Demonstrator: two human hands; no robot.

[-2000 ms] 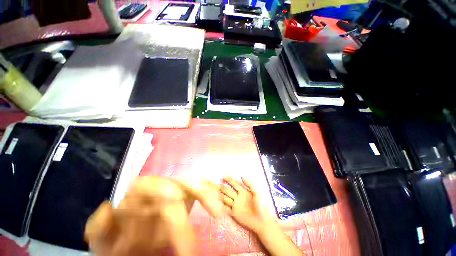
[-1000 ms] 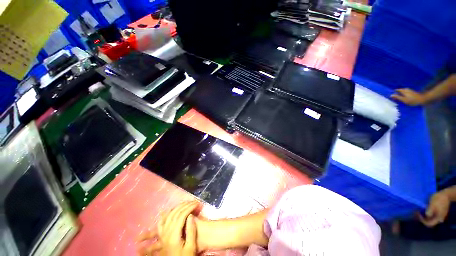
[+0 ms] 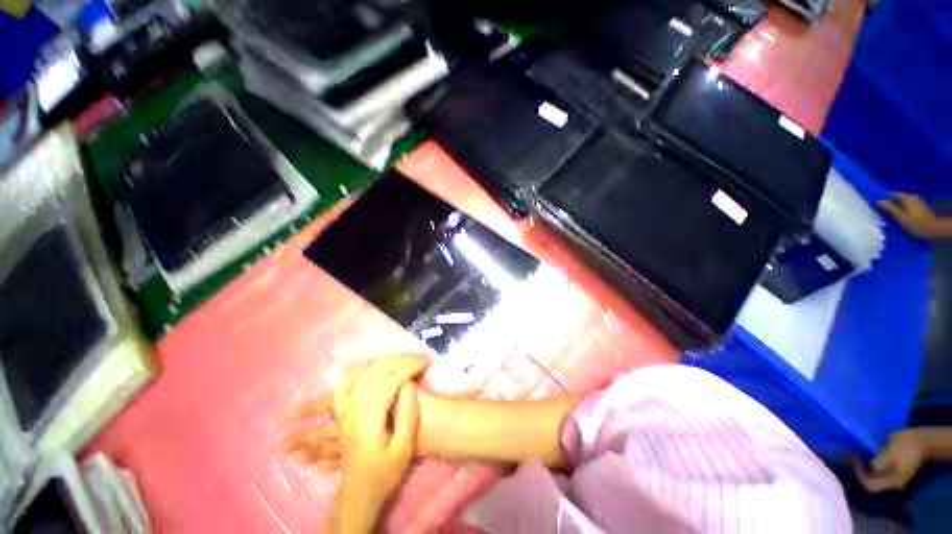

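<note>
A glossy black tablet or screen panel [image 3: 402, 250] lies flat and alone on the pink-red mat, with lamp reflections at its near right end. My left hand [image 3: 378, 402] comes up from the bottom edge and is clasped over my right wrist, just below the panel's near corner. My right hand [image 3: 313, 433] lies on the mat, its fingers pointing left, blurred and apart, partly hidden by my left hand. Neither hand touches the panel.
Bagged black stacks with white labels [image 3: 668, 224] stand right of the panel. Beyond them is a blue bin [image 3: 882, 365] with another person's hands at its side. A wrapped dark unit [image 3: 204, 188] and a mixed stack [image 3: 334, 83] lie on the green mat.
The view has swung from the left part of the bench to the right, then moved slightly closer. The hands, apart at first, are now clasped together. The panel stays on the mat.
</note>
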